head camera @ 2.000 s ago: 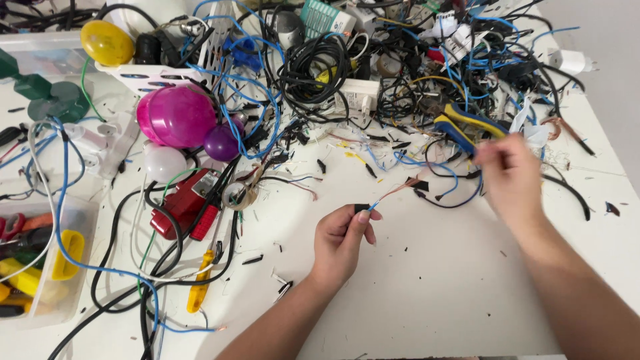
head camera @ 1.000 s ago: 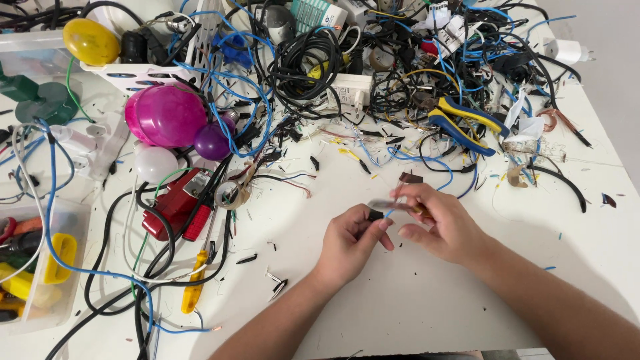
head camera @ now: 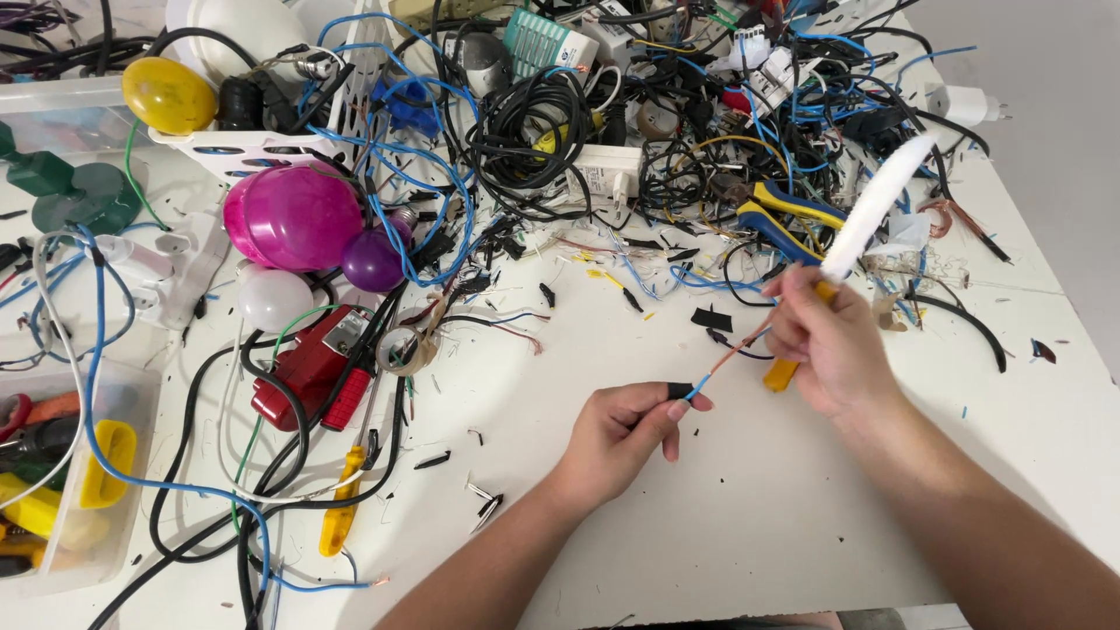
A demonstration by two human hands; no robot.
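Observation:
My left hand [head camera: 634, 429] pinches a short wire [head camera: 698, 386] with blue insulation and a black covering at its near end; its bare copper strands run up to my right fingertips. In my right hand [head camera: 827, 341] is a knife [head camera: 878, 210] with a yellow handle, its bright blade tilted up and to the right. Fingers of that hand also seem to touch the copper end. Behind the knife lie pliers [head camera: 787, 223] with blue and yellow handles. A small black piece of tape [head camera: 711, 319] rests on the white table between the hands and the cable pile.
A tangled cable pile [head camera: 700, 166] covers the back. At left are a magenta bulb [head camera: 297, 217], a red tool [head camera: 306, 372], a yellow-handled screwdriver [head camera: 341, 516], loose cables and a clear plastic bin [head camera: 114, 542] of tools. Wire scraps [head camera: 486, 503] dot the table [head camera: 744, 525].
Two seconds ago my right hand was at the pliers, which now lie by the pile. It has since come to hold the knife, now raised upright beside the wire. My left hand still holds the wire.

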